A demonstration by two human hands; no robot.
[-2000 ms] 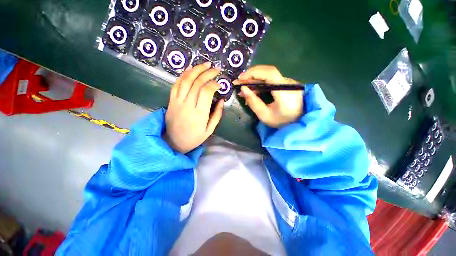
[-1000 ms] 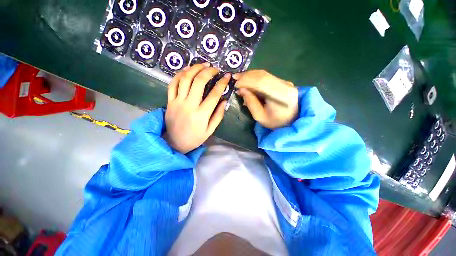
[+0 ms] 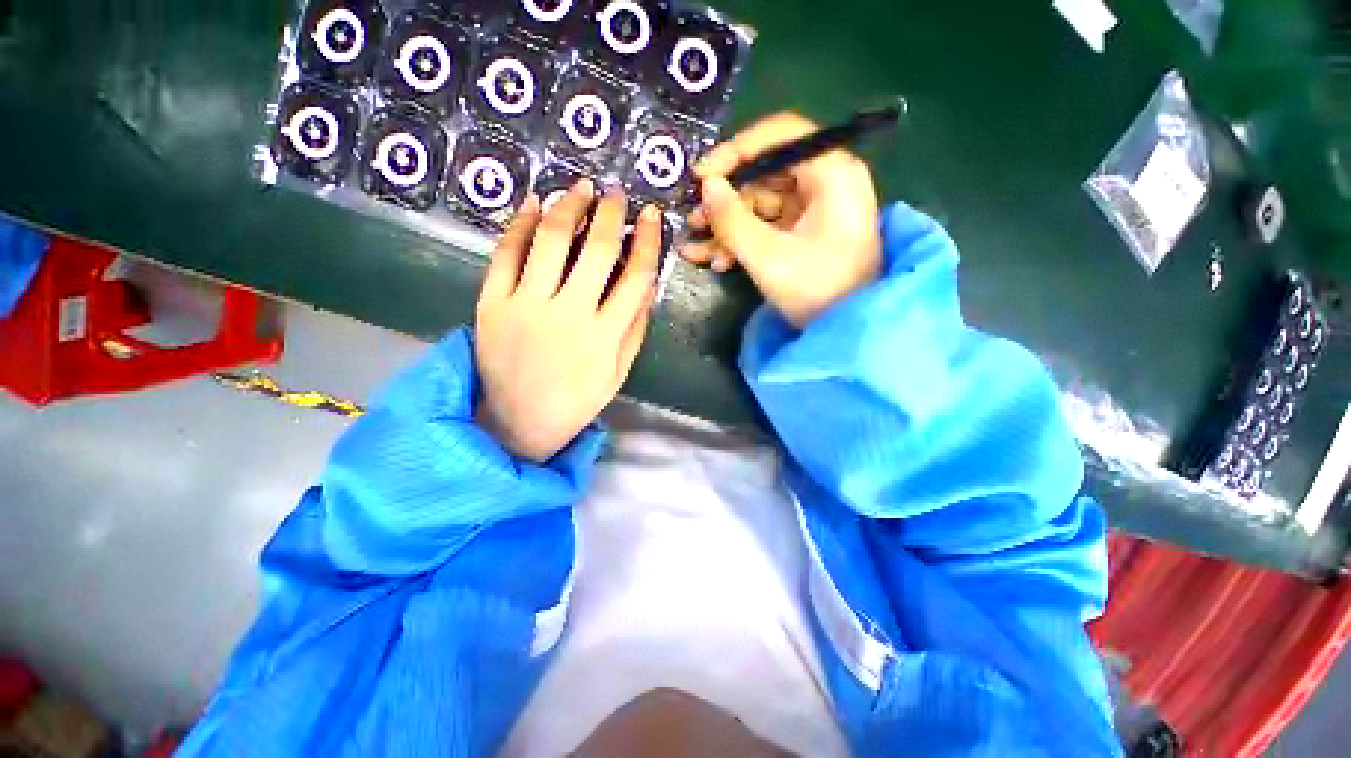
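A dark tray (image 3: 382, 107) of round black components with white rings lies at the upper left of centre. My left hand (image 3: 556, 333) is palm down at its near edge, with fingertips over a partly covered component (image 3: 556, 196). Something dark shows by its index fingertip, and I cannot tell whether that hand grips it. My right hand (image 3: 793, 222) holds black tweezers (image 3: 833, 139) just right of the tray's near corner. The tweezers' rear end points up and right. Their tip is hard to see among the fingers.
A clear labelled bag (image 3: 1156, 185), a small loose part (image 3: 1264, 215) and a ringed tray stack (image 3: 1277, 388) lie to the right. A white slip (image 3: 1086, 18) is at the top, beside a cut-off second bag (image 3: 1197, 18). A red crate (image 3: 111, 326) is below left.
The held component no longer shows in front of the tray, while a ring now shows at my left fingertips. My right hand has moved up, with the tweezers tilted. The bench view has shifted slightly.
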